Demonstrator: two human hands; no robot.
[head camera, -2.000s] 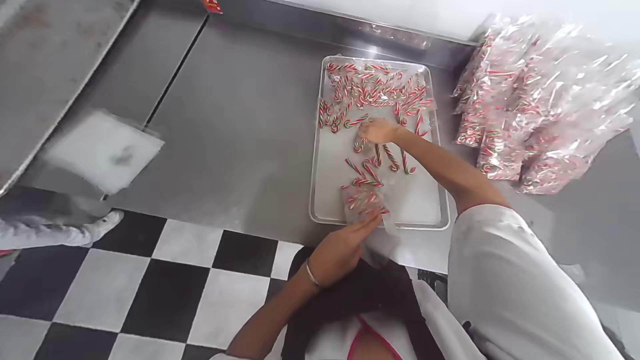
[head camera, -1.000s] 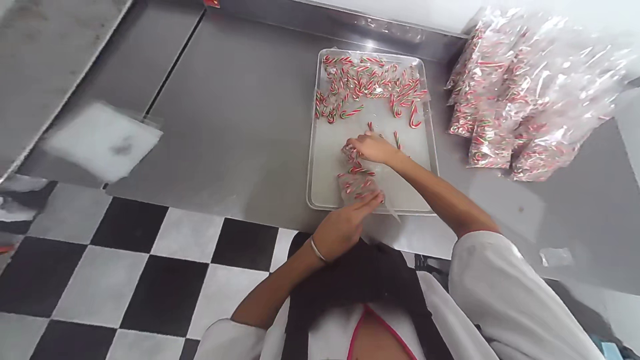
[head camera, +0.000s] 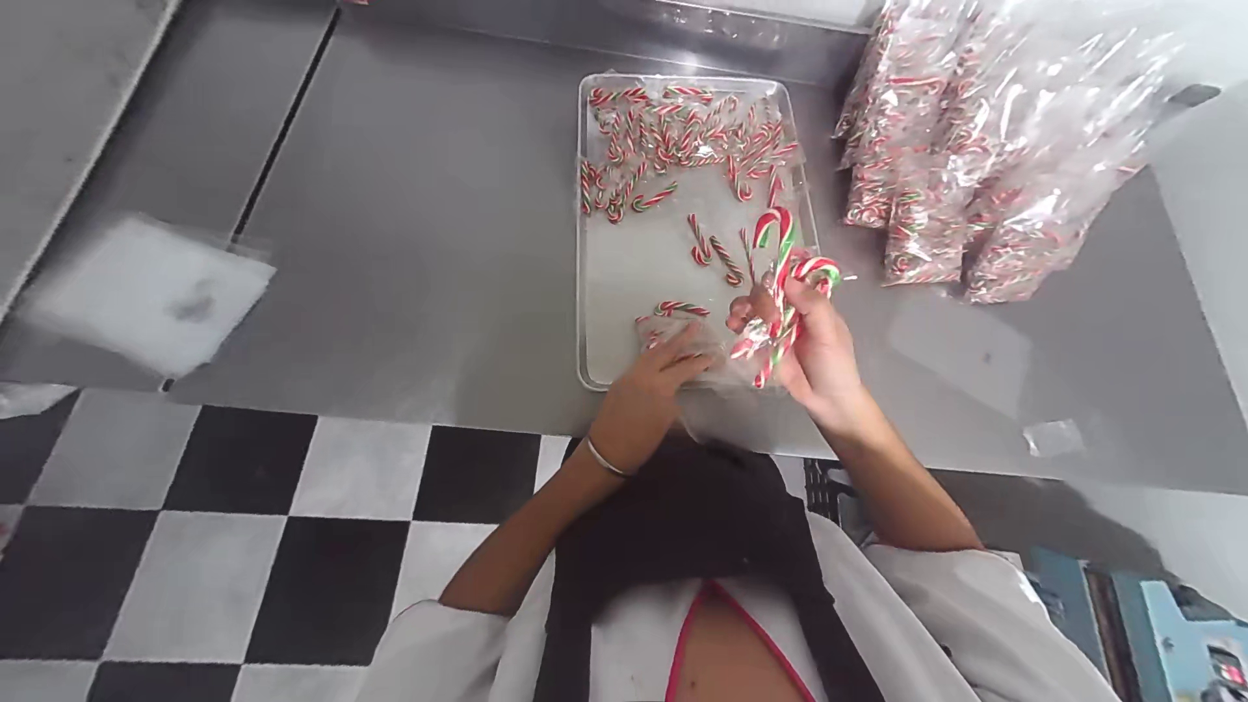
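My right hand (head camera: 814, 336) is closed around several red, white and green candy canes (head camera: 780, 253), raised over the right edge of a metal sheet tray (head camera: 583, 292). My left hand (head camera: 648, 395) has its fingers on a clear plastic bag (head camera: 658, 330) at the tray's near edge; some candy canes show in or under it. Wrapped candy canes (head camera: 673, 132) fill the far part of the tray. A few loose ones (head camera: 723, 258) lie in its middle, left of my right hand. The bag's mouth is blurred and partly behind my fingers.
Filled clear bags of candy canes (head camera: 926, 195) stand in a group on the steel table (head camera: 419, 214), right of the tray. White plastic sheets or bags (head camera: 146, 292) lie at the left. A small clear wrapper (head camera: 1053, 439) is near the table's front right edge.
My right hand has moved right from the middle of the tray and now holds several candy canes up. My left hand stays at the bag near the tray's front edge.
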